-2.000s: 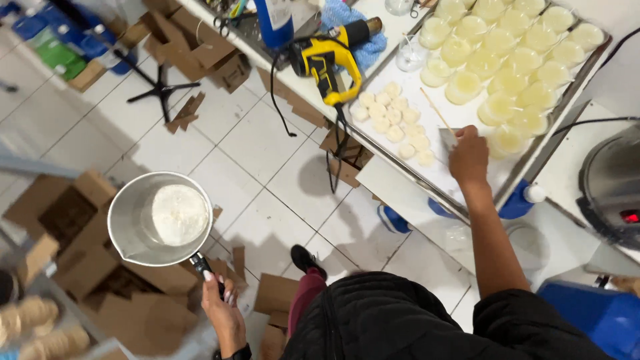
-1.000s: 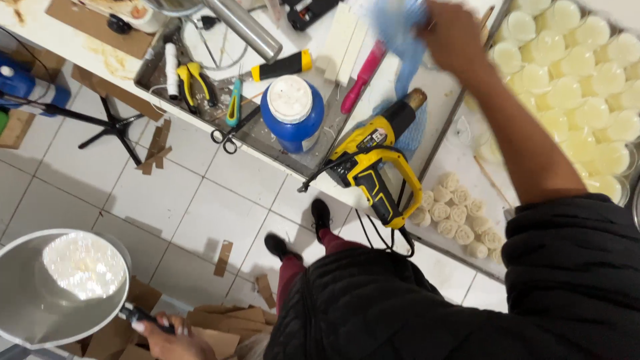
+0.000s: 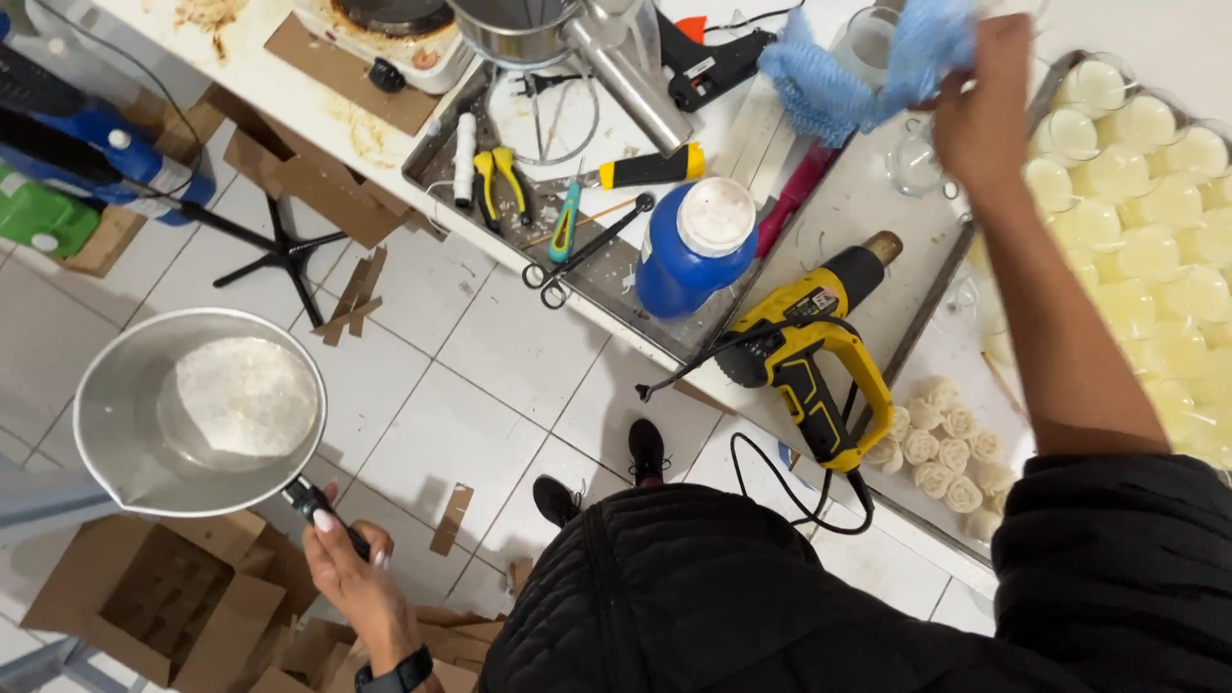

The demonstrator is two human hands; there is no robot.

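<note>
My left hand (image 3: 356, 568) grips the black handle of a metal saucepan (image 3: 125, 423), held over the floor at the lower left. The pan has a pouring lip and a pale, shiny patch at its bottom. At the upper right my right hand (image 3: 982, 120) holds a blue cloth (image 3: 929, 58), part of which hangs toward the worktop. Below the cloth lies a yellow and black heat gun (image 3: 808, 327). White rose-shaped pieces (image 3: 938, 448) sit on the tray beside it. Many cups of pale yellow wax-like material (image 3: 1150, 245) stand under and right of my right forearm.
A blue bottle (image 3: 688, 255) with a white lid stands on a metal tray with pliers (image 3: 500, 183), scissors (image 3: 587, 250) and a glue gun (image 3: 712, 67). A stained hot plate (image 3: 390, 34) is at the top. Cardboard boxes (image 3: 144, 587) and a black stand (image 3: 279, 250) are on the floor.
My right hand was above the tray of cups two seconds ago; it has since taken hold of the blue cloth. The pan has stayed in my left hand. The view has shifted left along the worktop.
</note>
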